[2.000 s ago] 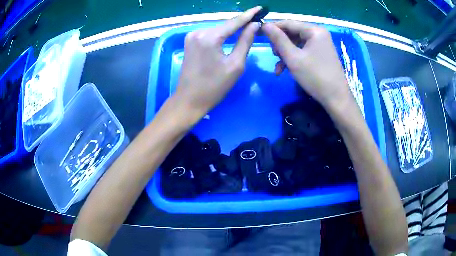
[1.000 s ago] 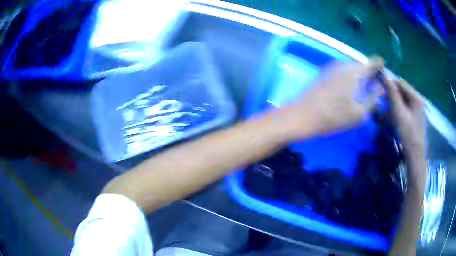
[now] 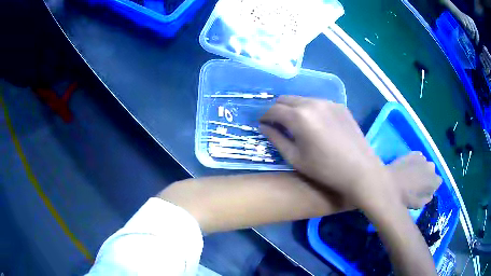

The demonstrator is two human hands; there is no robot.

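Observation:
The open clear box (image 3: 215,78) lies near the middle of the view, with thin pale sticks (image 3: 242,148) mostly along its near side. My right hand (image 3: 317,137) crosses over my left forearm and reaches into this box. Its fingers are bent down over the sticks; I cannot see whether they grip one. My left hand (image 3: 414,180) is over the large blue tray (image 3: 317,237), fingers curled and turned away, so what it holds is hidden. Black pieces (image 3: 350,232) lie in the tray, with pale sticks (image 3: 439,223) at its right side.
A bright clear box (image 3: 258,32) of small white parts overlaps the far edge of the open box. A blue bin (image 3: 161,21) is at the top left. The green conveyor (image 3: 398,59), behind a pale metal edge, carries joined pieces (image 3: 422,75). Another person's hand (image 3: 465,24) shows at the top right.
The view has swung left. My hands were together over the blue tray; my right hand has now moved left across my left arm into the open clear box.

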